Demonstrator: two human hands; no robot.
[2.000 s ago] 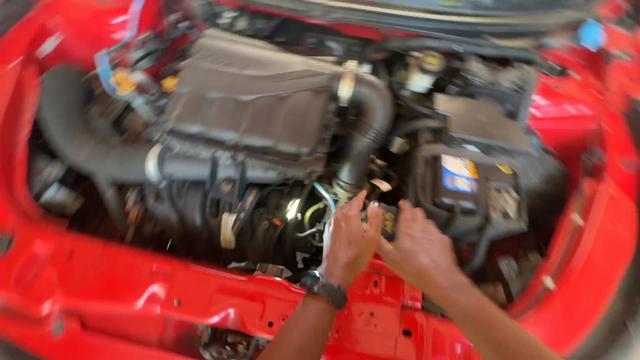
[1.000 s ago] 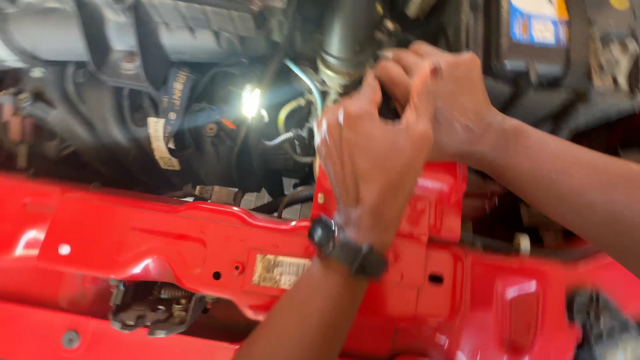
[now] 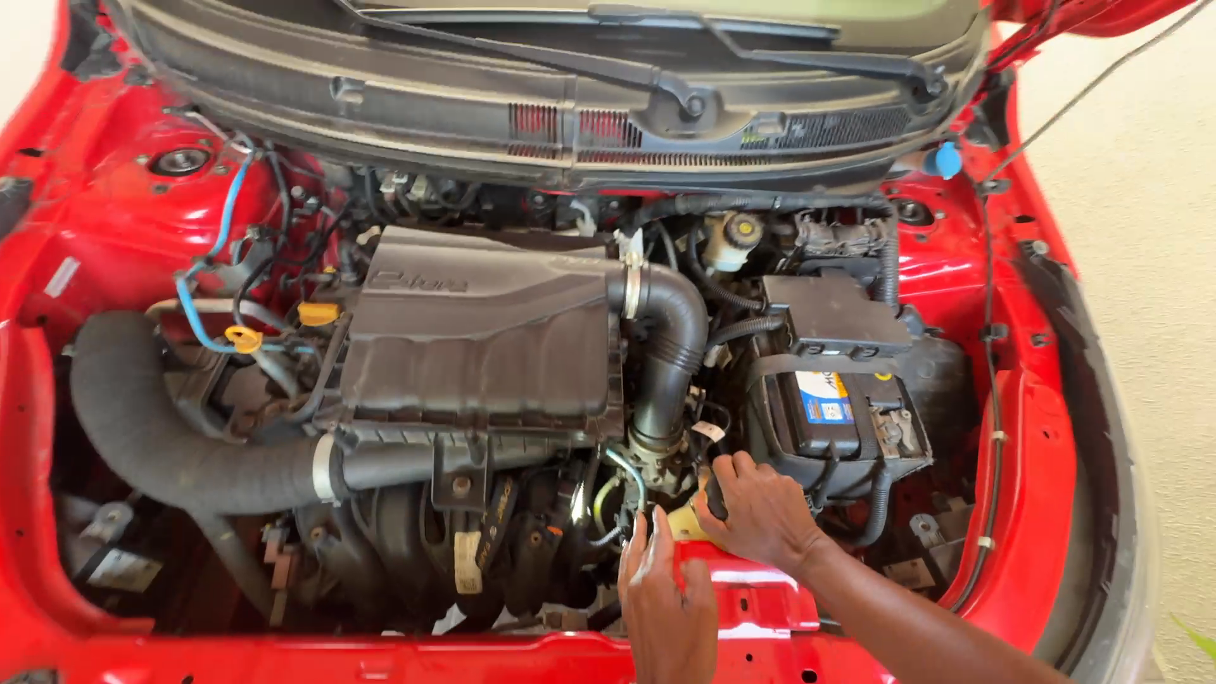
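Observation:
My left hand (image 3: 665, 594) reaches up from the bottom of the head view over the red front crossmember (image 3: 750, 594). Its fingers are raised beside thin hoses, with nothing visible gripped. My right hand (image 3: 760, 508) is just to the right, its fingers curled around a dark part at the top of a yellowish piece (image 3: 686, 522); the part is mostly hidden. Above the hands, a black intake duct (image 3: 670, 370) bends down to a metal throttle body (image 3: 655, 461). The black air filter housing (image 3: 480, 332) lies to the upper left.
Right of my hands sits a car battery (image 3: 826, 413) with cables and a strap. A corrugated intake hose (image 3: 190, 446) curves at the left. A yellow dipstick handle (image 3: 244, 339) and a brake fluid reservoir (image 3: 731, 239) stand farther back, below the windscreen cowl (image 3: 427, 104).
The view has drawn back widely. My two hands, close together one second ago, are now apart, and the yellowish piece shows between them.

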